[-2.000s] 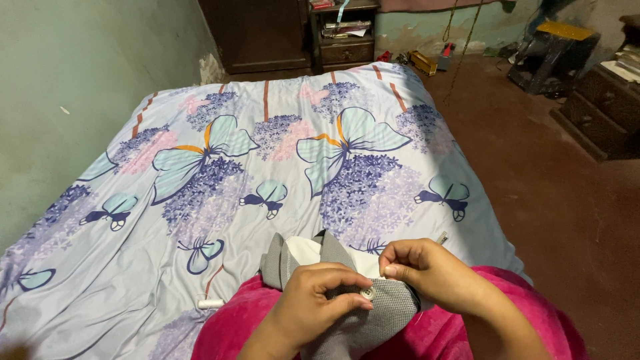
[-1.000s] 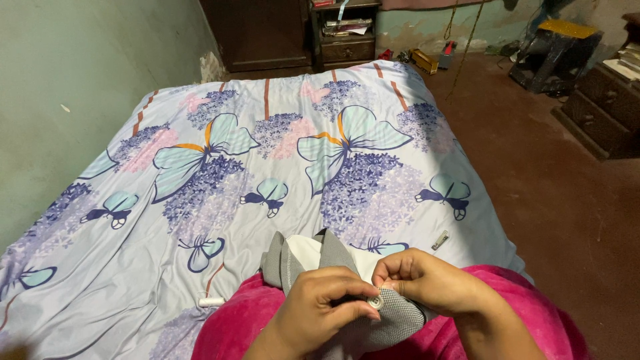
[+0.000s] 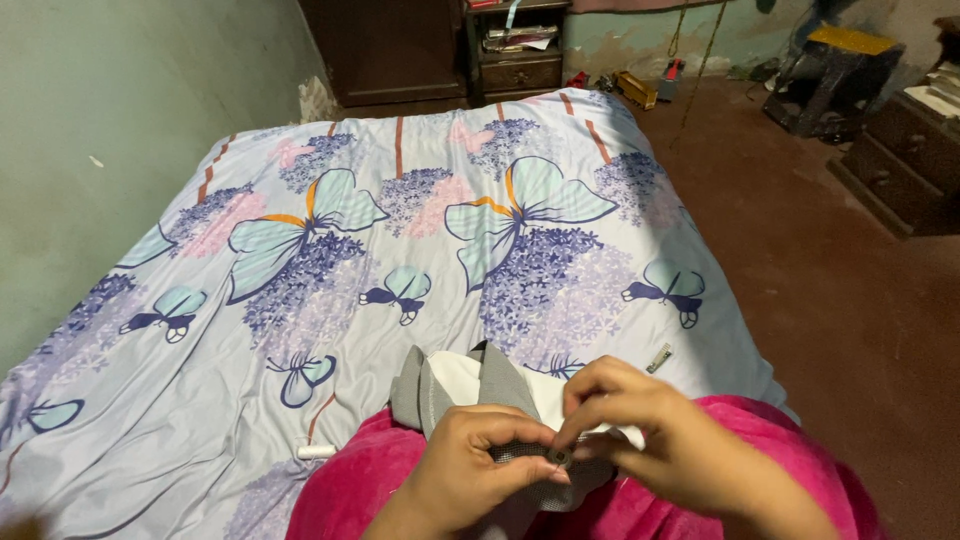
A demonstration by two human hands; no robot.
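Note:
A grey and white garment (image 3: 510, 379) lies bunched over my lap, on pink plush fabric (image 3: 360, 480). My left hand (image 3: 480, 469) pinches a small round button (image 3: 559, 456) against the grey cloth between thumb and index finger. My right hand (image 3: 637, 427) meets it from the right, its fingertips at the button's edge; whether they hold a needle or thread is too small to tell. A white thread spool (image 3: 316, 451) lies on the bed left of my lap. A small metal nail clipper (image 3: 659, 358) lies on the bed beyond my right hand.
The bed's butterfly-print sheet (image 3: 420, 315) spreads ahead of me. A green wall (image 3: 135, 112) runs along the left. Beyond the bed are a wooden cabinet (image 3: 521, 73) and a toy truck (image 3: 634, 90). A dark drawer unit (image 3: 900, 165) stands on the floor at right.
My right hand has risen off the cloth a little and come back to the button, its fingers now bent differently. My left hand stays at the garment.

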